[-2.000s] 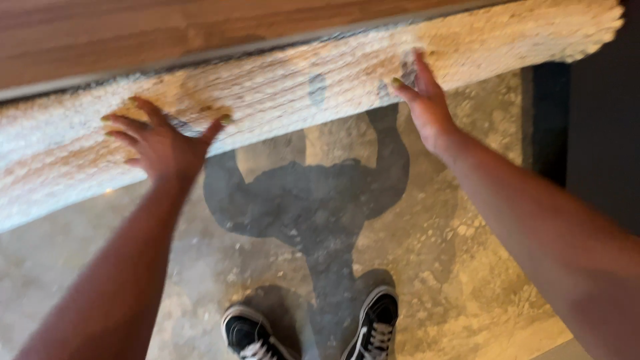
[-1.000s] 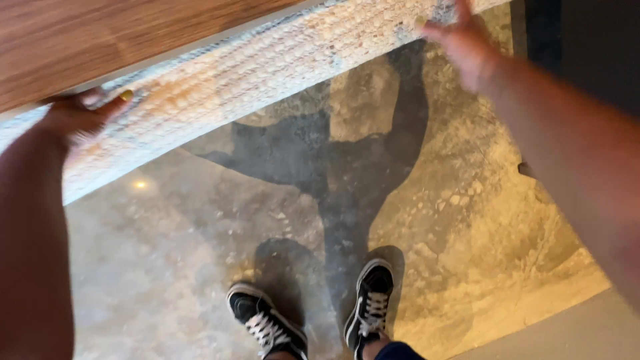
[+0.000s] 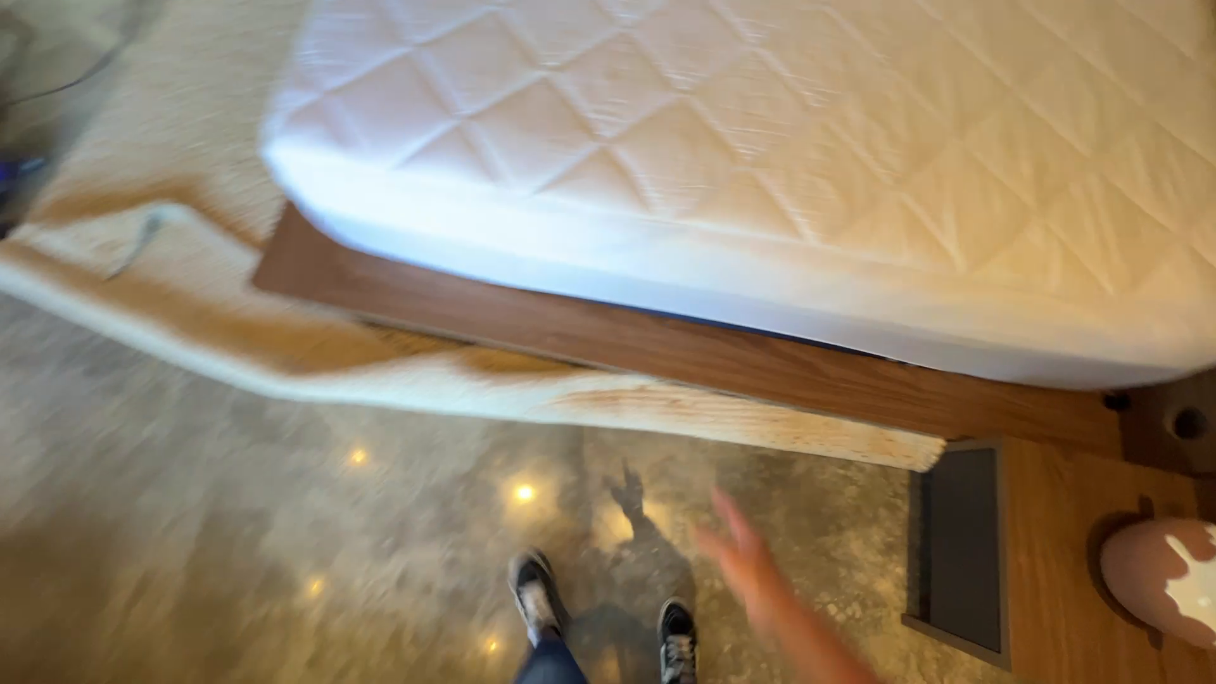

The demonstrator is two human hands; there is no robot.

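Observation:
My right hand (image 3: 746, 556), blurred and with fingers apart, hovers over the concrete floor below the rug's right part and touches nothing. My left hand is out of the picture. The woven rug (image 3: 456, 391) runs along and under the wooden bed frame (image 3: 608, 337), its edge wavy and raised in folds at the left. On the frame rests a mattress with a white quilted cover (image 3: 589, 142). The right end of the rug reaches the dark side of a wooden nightstand (image 3: 1073, 541).
A pinkish rounded object with a white patch (image 3: 1154, 575) stands on the nightstand. At the upper left a thin dark cable (image 3: 71, 85) lies on the floor. My feet in black shoes (image 3: 537, 589) are on the polished concrete floor (image 3: 285, 513), which reflects several lights.
Both hands have come off the rug edge, where they lay before. My left hand has left the picture. The view has swung widely and now takes in the mattress and nightstand.

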